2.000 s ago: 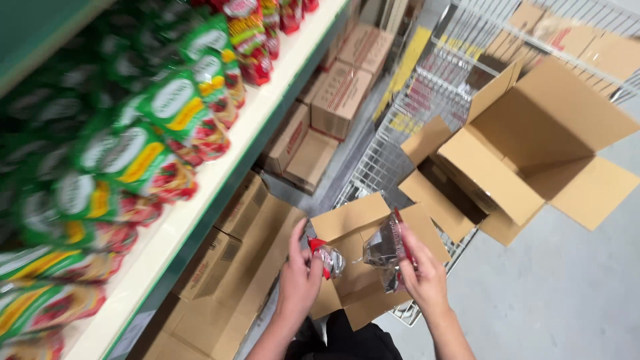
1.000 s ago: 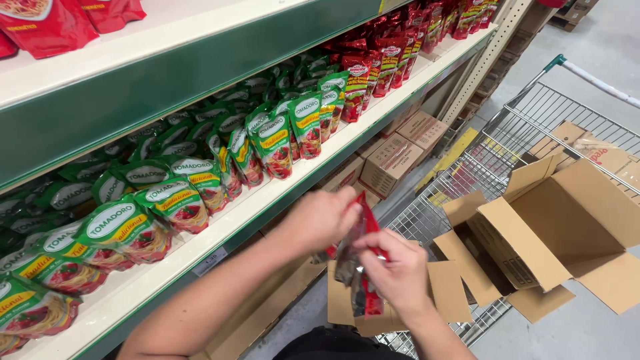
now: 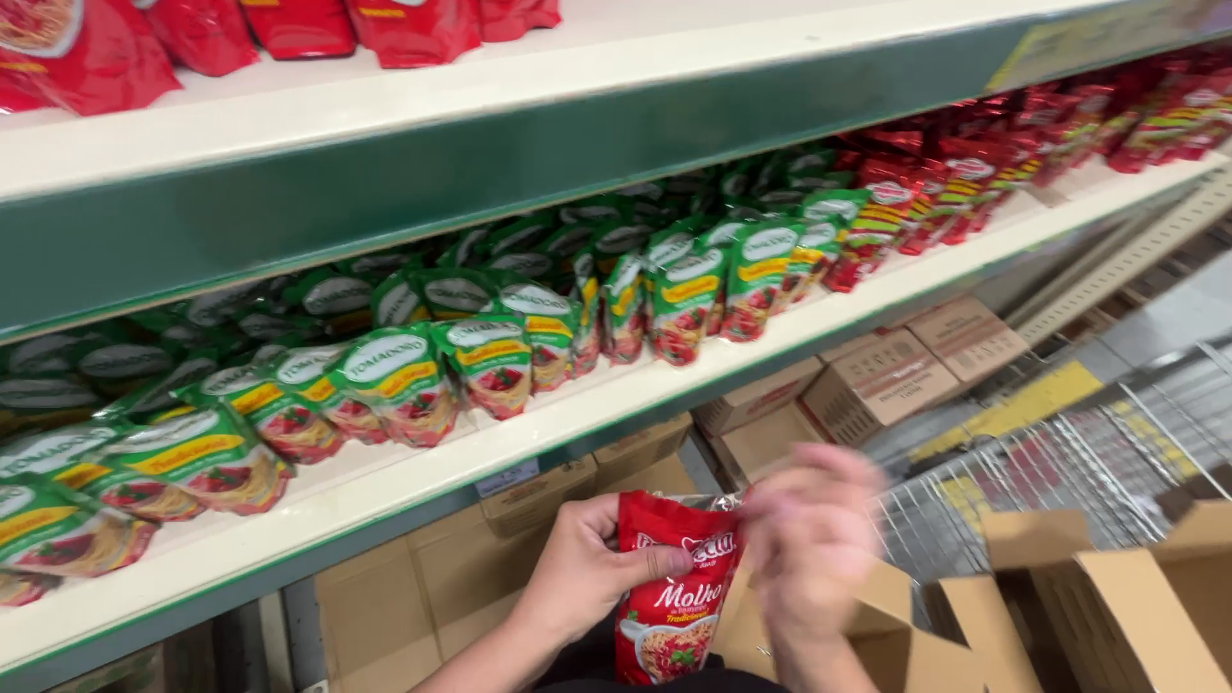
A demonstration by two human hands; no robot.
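Upright in front of me is a red tomato sauce pouch [image 3: 674, 597], its printed front facing the camera. My left hand [image 3: 606, 558] grips its left side, thumb across the front. Beside the pouch's top right corner is my right hand [image 3: 816, 539], blurred, its fingers partly bent; whether it pinches the pouch or something behind it cannot be made out. Part of a silvery surface shows just behind the pouch's top edge. Below and behind the hands lies an open cardboard box [image 3: 881, 626], partly hidden by my right arm.
Green sauce pouches [image 3: 399, 385] line the shelf [image 3: 577, 409], with red pouches [image 3: 876, 221] farther right. More red pouches [image 3: 308, 24] stand on the upper shelf. Closed cartons [image 3: 881, 380] sit beneath. A wire cart [image 3: 1068, 462] and open cardboard boxes [image 3: 1145, 616] are at right.
The view has swung toward the shelves. Two seconds ago my hands were apart over the open box, each with pouch packaging; now they are close together, with a red pouch upright in my left hand.
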